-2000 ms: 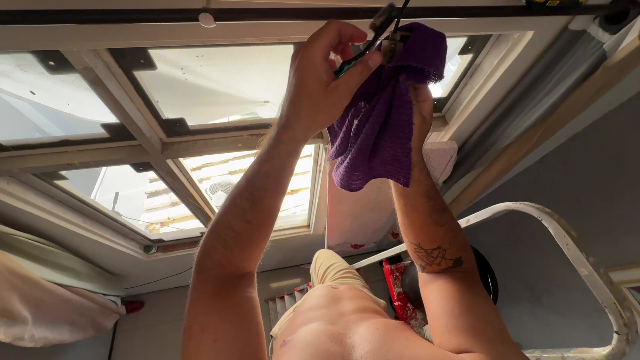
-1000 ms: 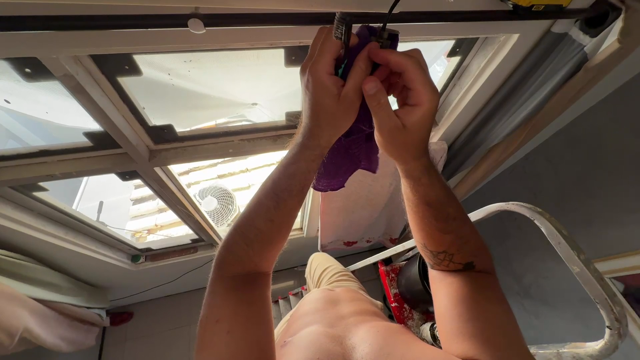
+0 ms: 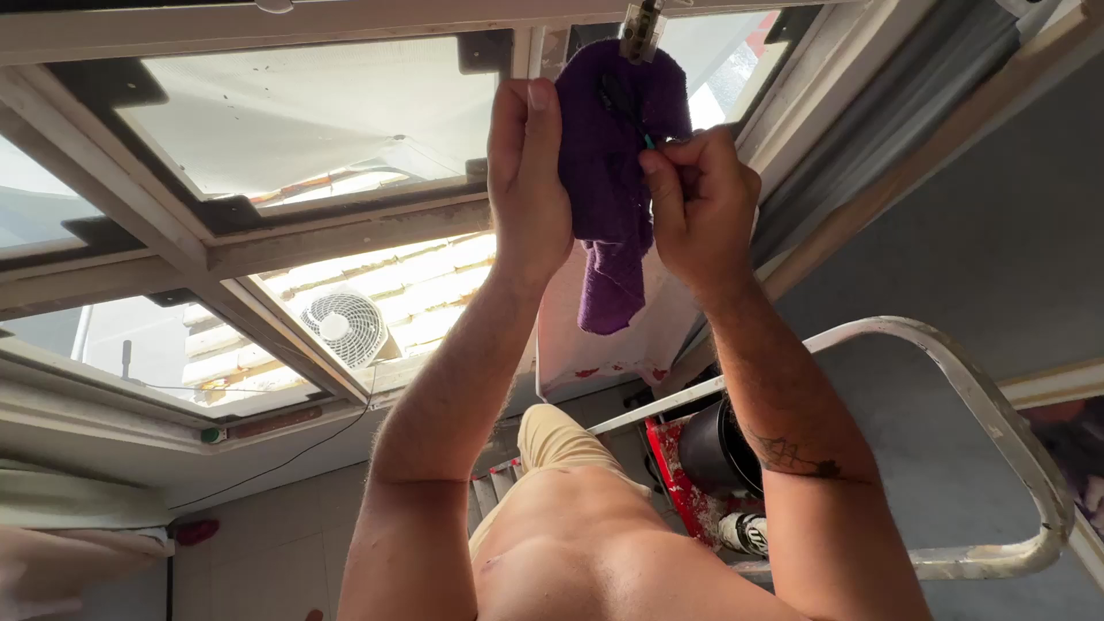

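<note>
A purple terry cloth (image 3: 604, 164) hangs between my raised hands in front of the window frame. My left hand (image 3: 530, 164) holds the cloth's left edge, thumb up. My right hand (image 3: 703, 190) pinches the thin teal end of a small dark-headed tool (image 3: 619, 95), perhaps a brush; its head lies against the cloth. Just above the cloth is a small clear connector-like piece (image 3: 641, 33) with metal parts inside, at the upper edge of the view. What holds that piece up cannot be seen.
A white metal rail (image 3: 975, 371) of a ladder curves at the right. Below are a black bucket (image 3: 720, 448) and a red paint-marked platform (image 3: 677, 483). Window panes (image 3: 319, 112) fill the upper left, with a fan unit (image 3: 345, 326) outside. A grey curtain (image 3: 871, 129) hangs at the right.
The cloth, bunched between my hands one second ago, now hangs spread out. My hands have moved apart, and the dark-headed tool now shows against the cloth.
</note>
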